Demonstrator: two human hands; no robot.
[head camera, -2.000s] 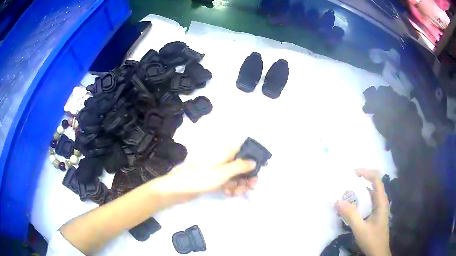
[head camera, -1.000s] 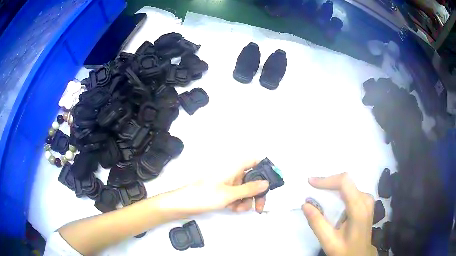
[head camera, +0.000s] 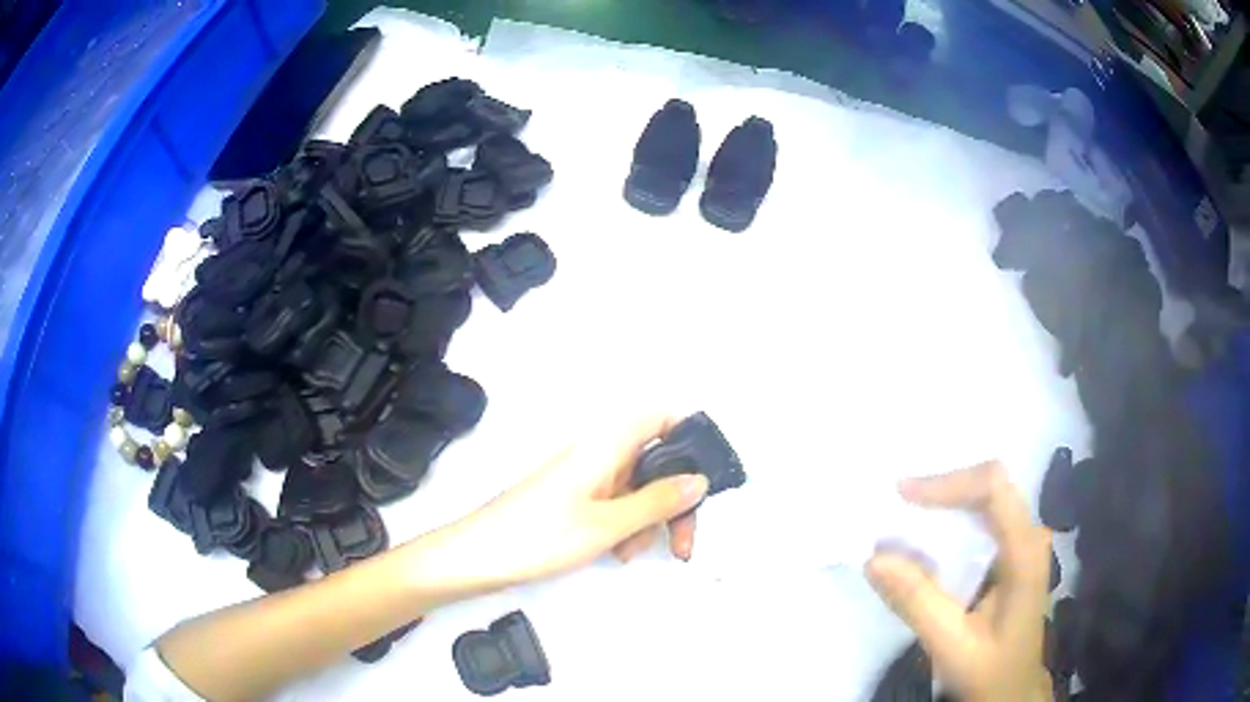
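Note:
My left hand (head camera: 654, 501) holds a black square buckle half (head camera: 696, 460) between thumb and fingers, above the white sheet. My right hand (head camera: 980, 569) is to its right, blurred, with index finger and thumb spread; a small pale piece (head camera: 943, 551) shows faintly within its fingers. A heap of square buckle halves (head camera: 322, 336) lies at left, and a loose one (head camera: 502, 653) lies near the front edge. Two joined buckles (head camera: 664, 156) stand side by side at top centre. Dark tapered halves (head camera: 1124, 398) are heaped at right, partly behind my right hand.
A blue bin wall (head camera: 103, 178) rises at left, and another blue edge runs along the right. A beaded bracelet (head camera: 141, 453) lies beside the left heap. A dark flat object (head camera: 295, 110) lies behind it. The green bench surface (head camera: 603, 25) shows beyond the white sheet (head camera: 836, 316).
My left hand has kept hold of the buckle half and moved lower; a teal spot seen on it a second ago no longer shows. My right hand came closer, then moved back right.

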